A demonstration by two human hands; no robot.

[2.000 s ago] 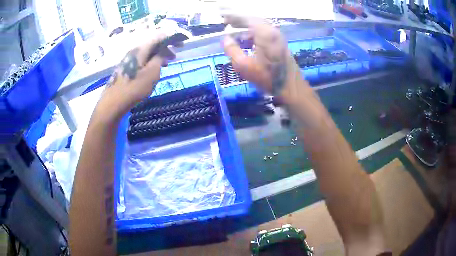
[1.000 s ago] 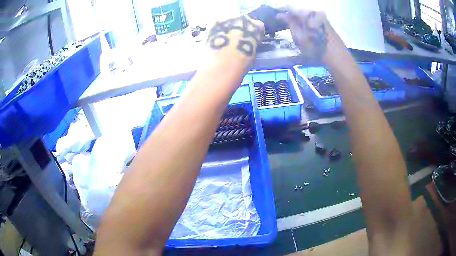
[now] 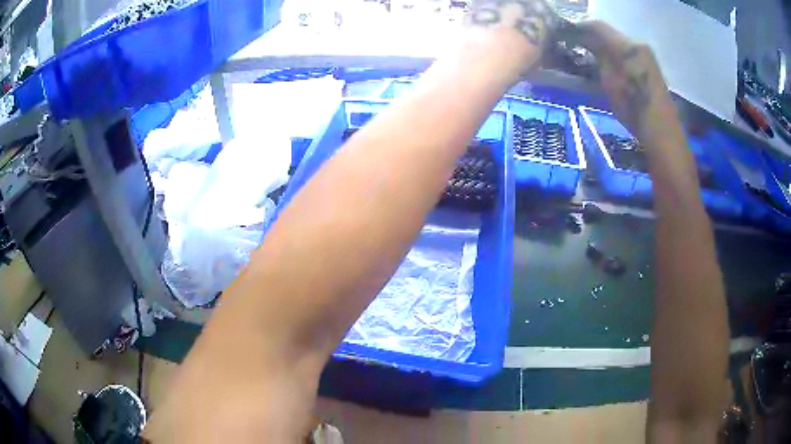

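Note:
My left hand (image 3: 512,33) and my right hand (image 3: 620,59) are at the top of the view, close together, over the edge of a bright shelf. A dark object (image 3: 572,52) shows between them; both hands seem to hold it, but glare and blur hide what it is. My left forearm crosses the blue parts tray (image 3: 494,342). The tray holds dark ribbed parts (image 3: 471,178) at its far end and crumpled clear plastic liner (image 3: 425,299) in its near part.
Smaller blue bins with ribbed parts (image 3: 542,143) stand beyond the tray. Small dark parts (image 3: 607,258) and white bits lie on the green surface (image 3: 555,269). A blue bin (image 3: 156,52) is at upper left, with plastic bags (image 3: 217,191) below. A dark round item (image 3: 113,416) is at lower left.
My hands were apart two seconds ago and are now together around the dark object. The view has turned left, so the tray appears further right.

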